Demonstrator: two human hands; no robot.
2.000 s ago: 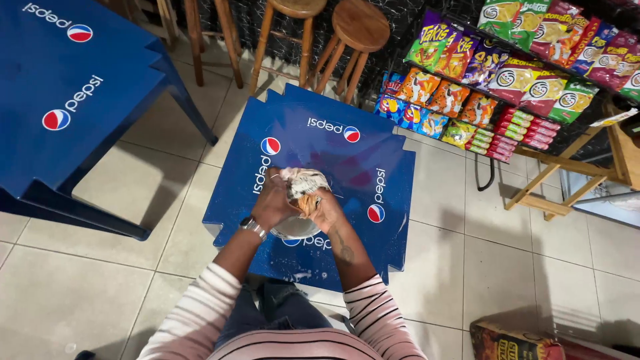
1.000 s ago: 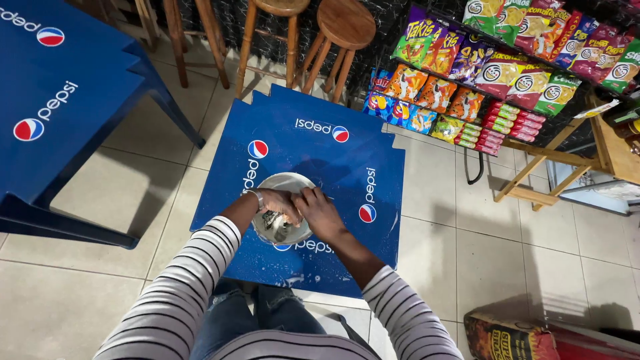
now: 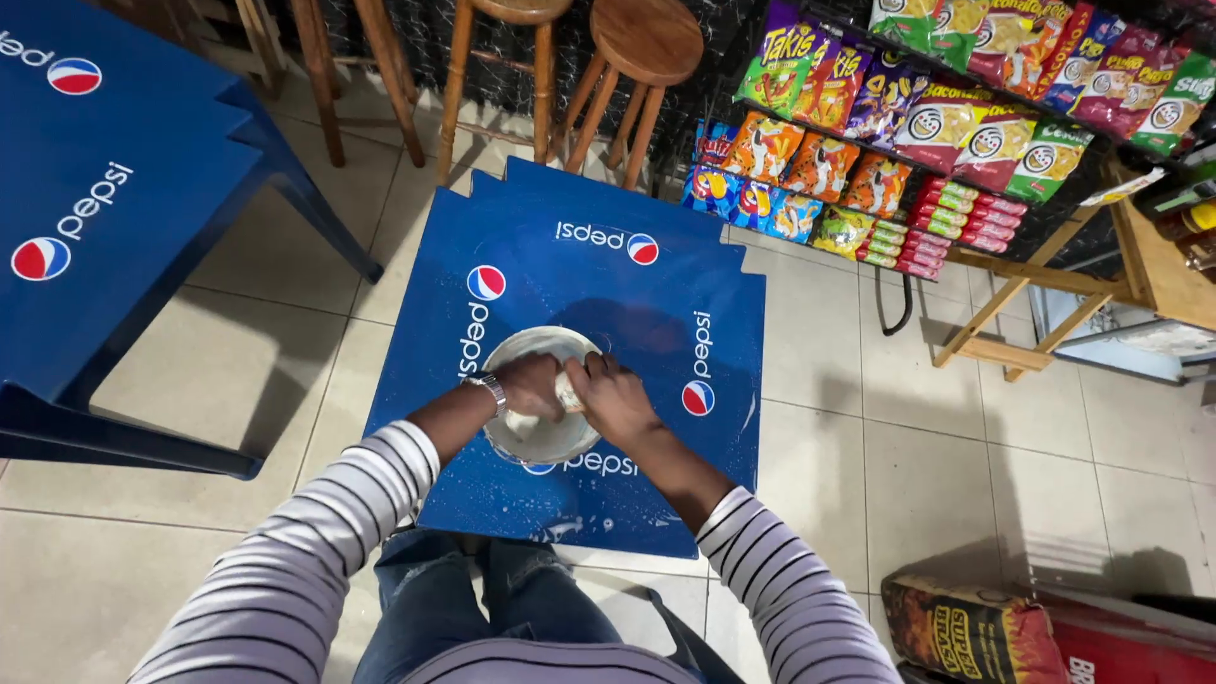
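A round whitish bowl (image 3: 546, 446) stands on a blue plastic table (image 3: 608, 513) in front of me. My left hand (image 3: 532, 385), with a metal-band watch on the wrist, reaches into the bowl. At the bowl's right side is my right hand (image 3: 613, 397), its fingers curled on a whitish, wet cloth-like lump (image 3: 570, 391). The lump lies between both hands, and my left fingers touch it; their exact grip is partly hidden. More of the pale stuff shows low in the bowl, below my left hand. Water drops and suds spot the table's near part.
A second blue table (image 3: 114, 218) stands at the left. Wooden stools (image 3: 646, 43) line the far side. A rack of snack bags (image 3: 936, 133) hangs at the upper right, near a wooden stand (image 3: 1007, 356). A charcoal bag (image 3: 969, 632) lies on the tiled floor at lower right.
Two seconds ago both hands held a bunched pale lump over the bowl, hiding most of it. Now the hands are lower and apart, and the bowl's rim shows.
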